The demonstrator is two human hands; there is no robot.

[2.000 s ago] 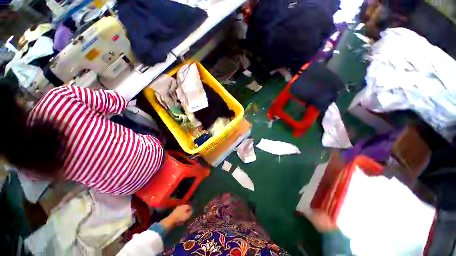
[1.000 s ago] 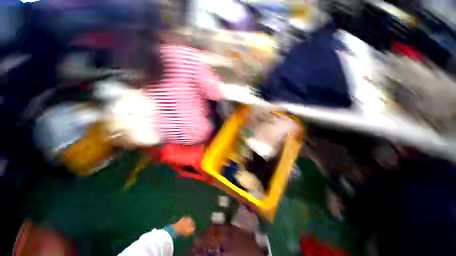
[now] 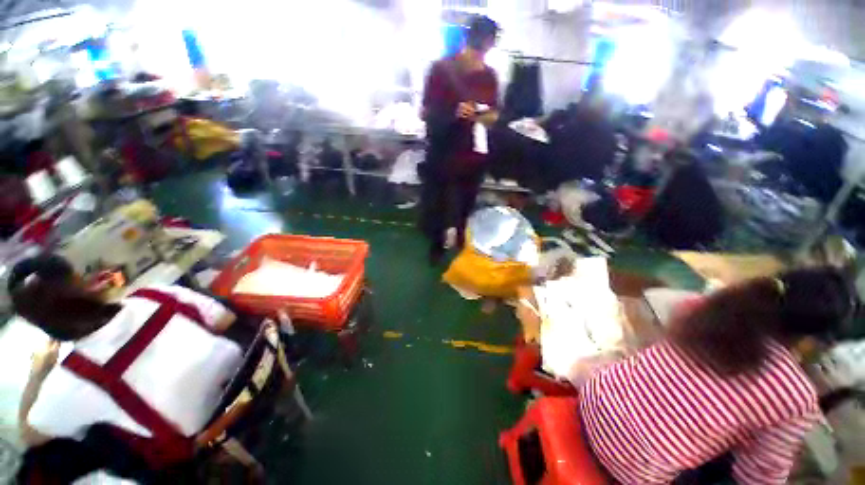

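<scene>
Neither of my hands is in the picture. Nearest in front of me are a red plastic stool (image 3: 548, 445) at the bottom and a person in a red-and-white striped top (image 3: 688, 403) seated on it at the right. Stacked white cut pieces (image 3: 580, 317) lie just beyond the stool. Light blue garment pieces (image 3: 501, 233) lie on top of the yellow sack (image 3: 488, 275), which stands on the floor in the aisle. The picture is somewhat blurred.
A person in dark red (image 3: 460, 123) stands beyond the sack, holding something white. An orange-red slotted crate (image 3: 327, 308) with white pieces stands left of the aisle. A seated person in white with dark red straps (image 3: 156, 369) is at lower left. The floor (image 3: 408, 407) is green.
The view has swung left and up to the aisle. My left hand, seen low before, has left the picture. The yellow basket is out of view, and the striped person now appears at the right.
</scene>
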